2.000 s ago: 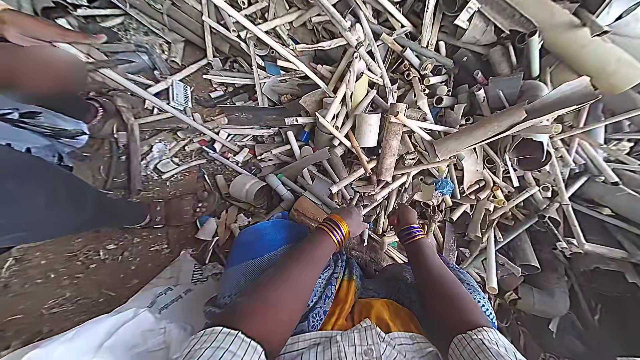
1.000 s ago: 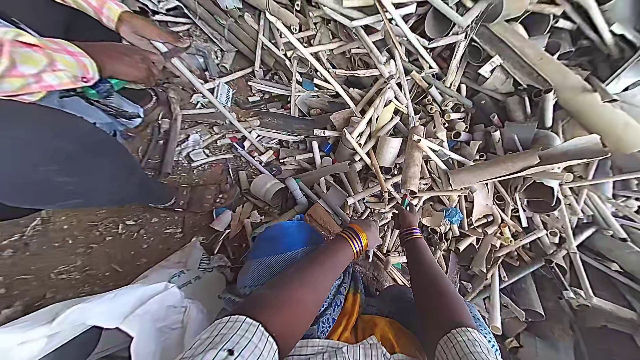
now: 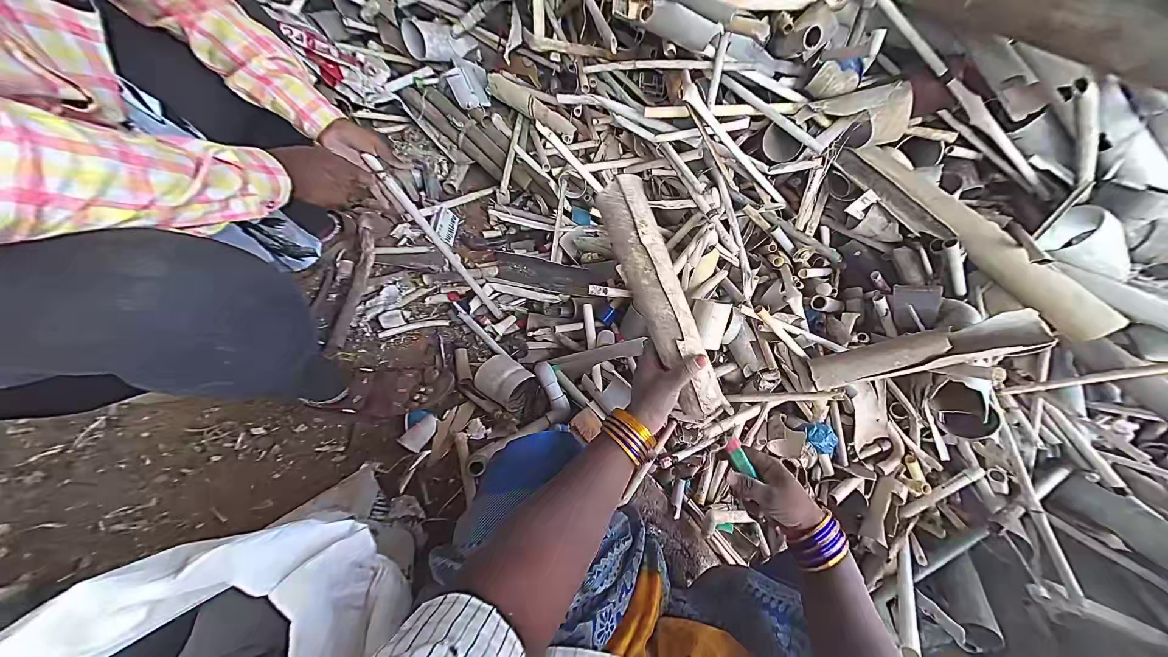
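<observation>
My left hand [image 3: 664, 388] grips the lower end of a long, flattened, dirt-covered plastic pipe piece [image 3: 648, 274], which is tilted up over the heap. To its right and nearer my lap, my right hand [image 3: 776, 493] is closed on a small tool with a green handle [image 3: 740, 458]; its far part is not clear to see. Around both hands lie pale plastic pipe scraps [image 3: 712, 319], some whole tubes and some split. A crumpled blue scrap [image 3: 821, 438] lies just beyond my right hand.
At the left a co-worker in a checked shirt holds a long thin pipe [image 3: 438, 237] in both hands. A white sack [image 3: 274, 566] lies at my lower left, beside bare soil [image 3: 219, 465]. Larger split pipes [image 3: 985, 237] lie across the heap at the right.
My left hand has taken hold of the wide pipe piece and raised it from near my lap. The co-worker's arms reach further into view. The view has shifted somewhat.
</observation>
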